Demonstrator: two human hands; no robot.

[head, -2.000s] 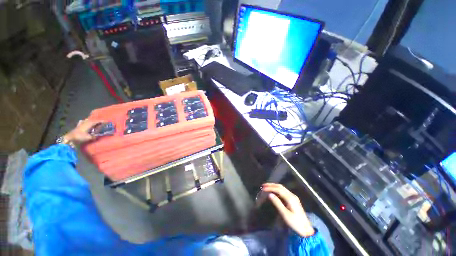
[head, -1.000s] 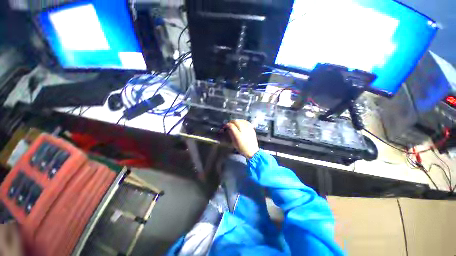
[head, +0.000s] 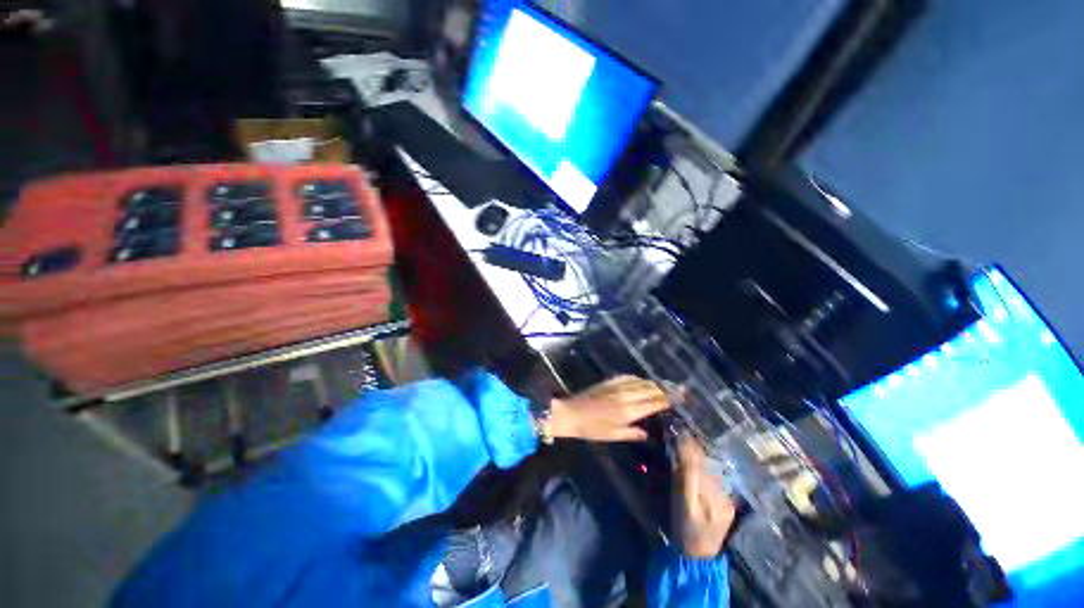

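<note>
The test fixture (head: 770, 540) runs along the bench edge at centre right, with clear cover parts (head: 666, 347) over its upper-left end. My left hand (head: 612, 410) reaches in from the left, palm down, its fingertips at the near side of the clear parts. My right hand (head: 704, 505) is just below it at the fixture, fingers pointing up toward the left fingertips. Blur and the fingers hide whether either hand holds a board.
Stacked red trays (head: 202, 303) with dark units (head: 244, 215) in pockets stand on a tubular rack at left. A left monitor (head: 553, 97), blue cables (head: 559, 244), a mouse (head: 490, 219) and a small black bar (head: 525, 261) are behind. A right monitor (head: 1010, 451) stands beyond the fixture.
My left hand has moved from the red trays to the fixture, beside my right hand. The view has swung right from the trays, then partly back left.
</note>
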